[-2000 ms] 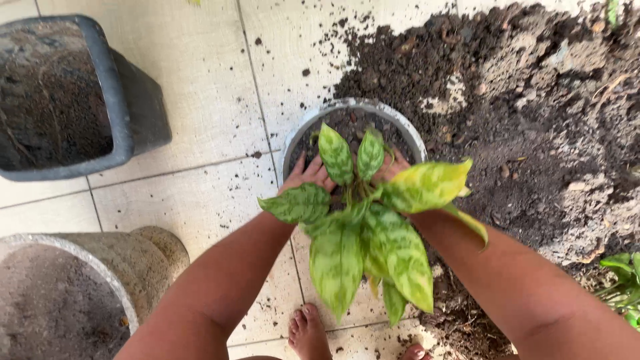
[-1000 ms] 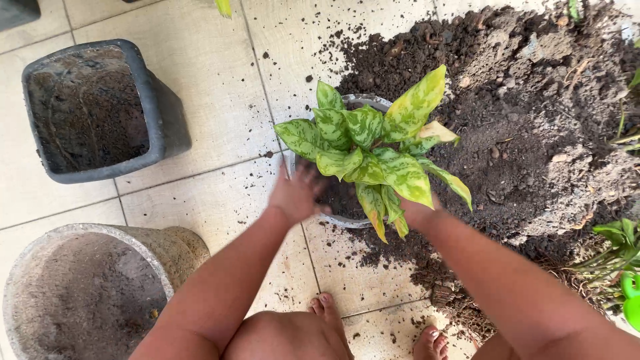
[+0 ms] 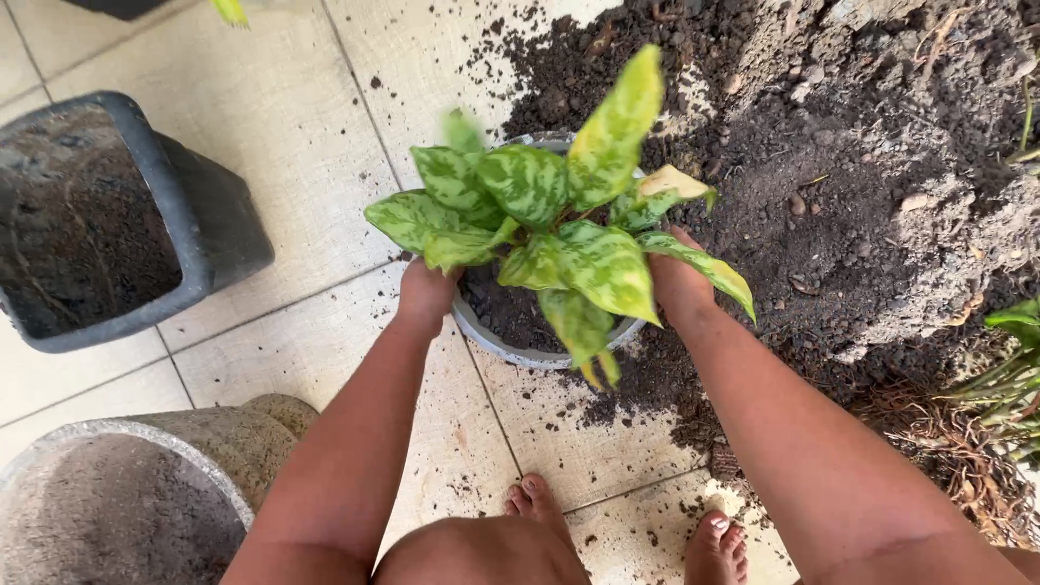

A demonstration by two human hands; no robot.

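A leafy plant with patterned green and yellow leaves (image 3: 532,183) stands in a round grey pot (image 3: 536,357) that holds dark soil (image 3: 504,313). My left hand (image 3: 428,294) is at the pot's left side, its fingers hidden under the leaves and behind the rim. On the opposite side, my right hand (image 3: 681,276) lies against the pot, partly covered by a leaf. Both hands appear to grip the pot from its two sides, though most fingertips are out of sight.
Loose soil (image 3: 812,236) is heaped on the tiled floor (image 3: 268,187) at the right. A black square pot (image 3: 191,236) and a stone-like round pot (image 3: 236,443) stand at the left. An uprooted plant with bare roots (image 3: 967,463) lies at the right edge. My bare feet are below.
My left hand has moved from the soil inside the pot to its outer left side. The plant's leaves, which hung toward me two seconds ago, now spread more evenly over the pot.
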